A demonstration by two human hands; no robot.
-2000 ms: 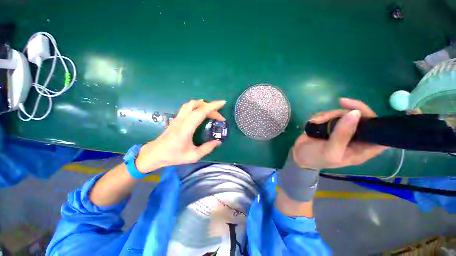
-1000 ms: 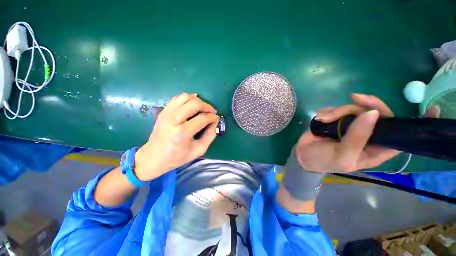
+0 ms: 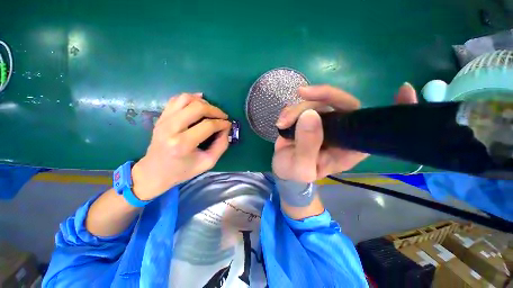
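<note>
My left hand (image 3: 188,138) pinches a small black electronic module (image 3: 234,132) between fingertips and thumb, just left of the screw dish. My right hand (image 3: 320,132) holds the long black electric screwdriver (image 3: 405,132), its front end pointing left toward the module. The driver's bit cannot be made out. The round silver-grey screw dish (image 3: 264,101) lies on the green bench (image 3: 169,50), its right part covered by my right fingers. The driver and module are apart.
A mint-green fan (image 3: 484,73) stands at the right, with a grey plastic bag (image 3: 478,48) behind it. Part of a white cable (image 3: 8,62) shows at the left edge. A black cord (image 3: 405,201) runs below the bench edge. Cartons (image 3: 444,259) are on the floor at lower right.
The right hand has brought the screwdriver left, over the dish's edge and nearer the module. The left hand still pinches the module. The view has shifted, so more cartons show.
</note>
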